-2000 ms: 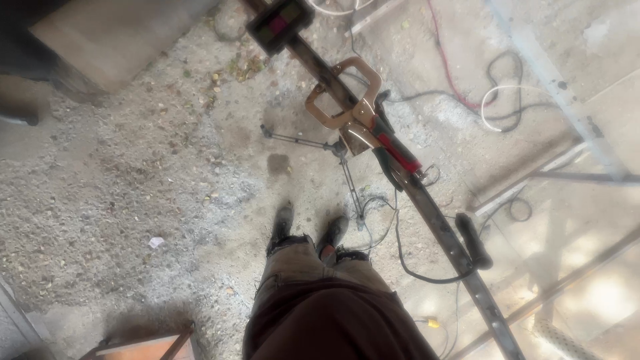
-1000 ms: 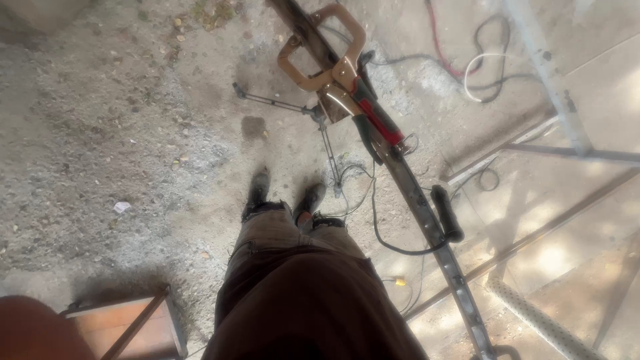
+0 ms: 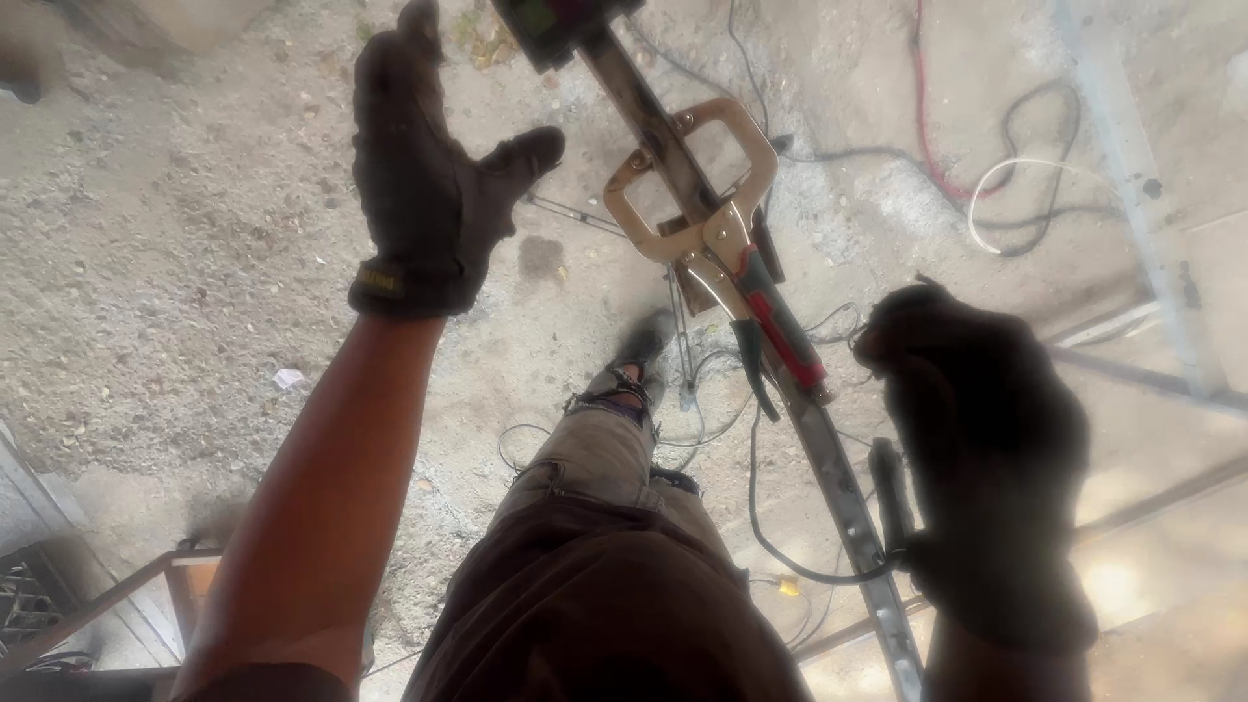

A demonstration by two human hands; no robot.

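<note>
A locking C-clamp with red and dark handle grips is clamped around a long steel bar. My left hand, in a dark work glove, hovers left of the clamp with thumb and fingers spread and nothing in it. On the other side, my right hand, also gloved, is curled near the bar; shadow hides whether its fingers hold anything. A dark handle with a cable hangs on the bar close to my right wrist. At the bar's upper end sits a dark boxy device.
Gritty concrete ground lies below, with a red cable, dark cables and a white one across it. Metal bars lie at the right. A brown metal frame stands at the lower left.
Both gloved hands have come into view, the left one left of the clamp and the right one right of the bar. One leg has shifted forward.
</note>
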